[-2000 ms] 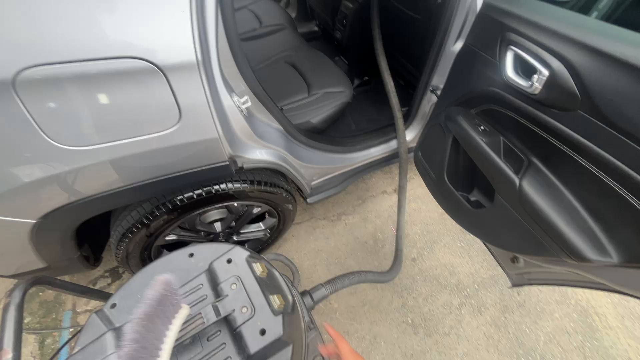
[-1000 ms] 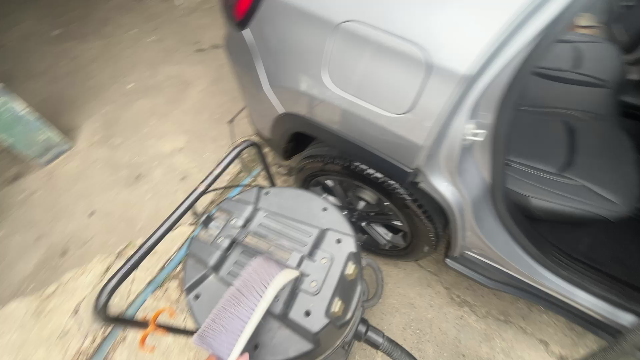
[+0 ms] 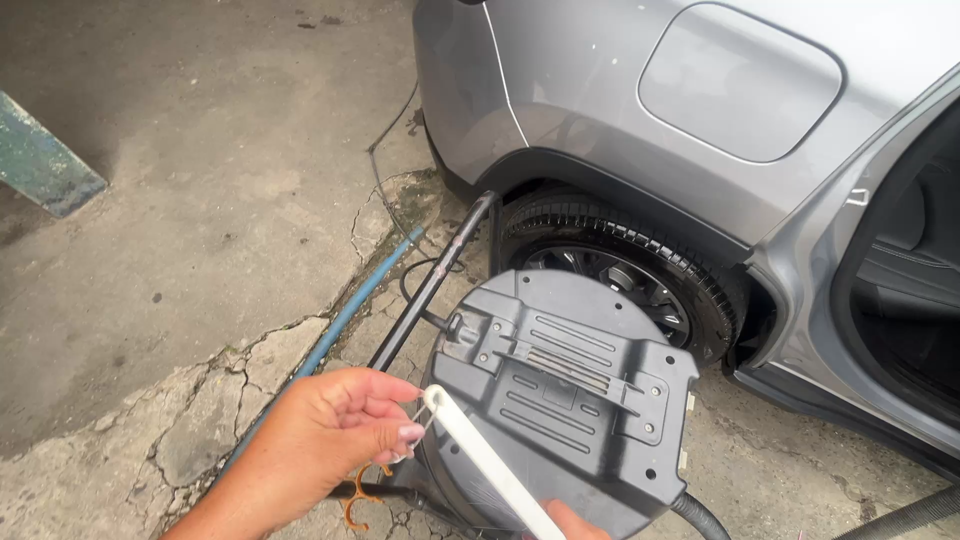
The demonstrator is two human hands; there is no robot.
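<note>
A brush with a white plastic handle (image 3: 491, 461) lies across the view over the vacuum cleaner's dark grey lid (image 3: 555, 390); a few pale bristles show faintly beside it. At the handle's holed end, my left hand (image 3: 352, 427) pinches a thin, clear loop of string that passes through the hole. My right hand (image 3: 574, 523) is at the bottom edge, its fingers on the lower part of the handle; most of that hand is out of frame. The vacuum's black tubular push handle (image 3: 431, 285) rises behind my left hand.
The silver car's rear wheel (image 3: 622, 277) stands right behind the vacuum, with an open rear doorway at right. An orange plastic clip (image 3: 360, 499), a blue hose (image 3: 352, 307), a black cable (image 3: 382, 187) and a ribbed vacuum hose (image 3: 697, 516) are near. Cracked concrete lies at left.
The view has swung left toward the rear of the car. The brush has turned so its holed handle end points up, and my left hand has come into view at the string.
</note>
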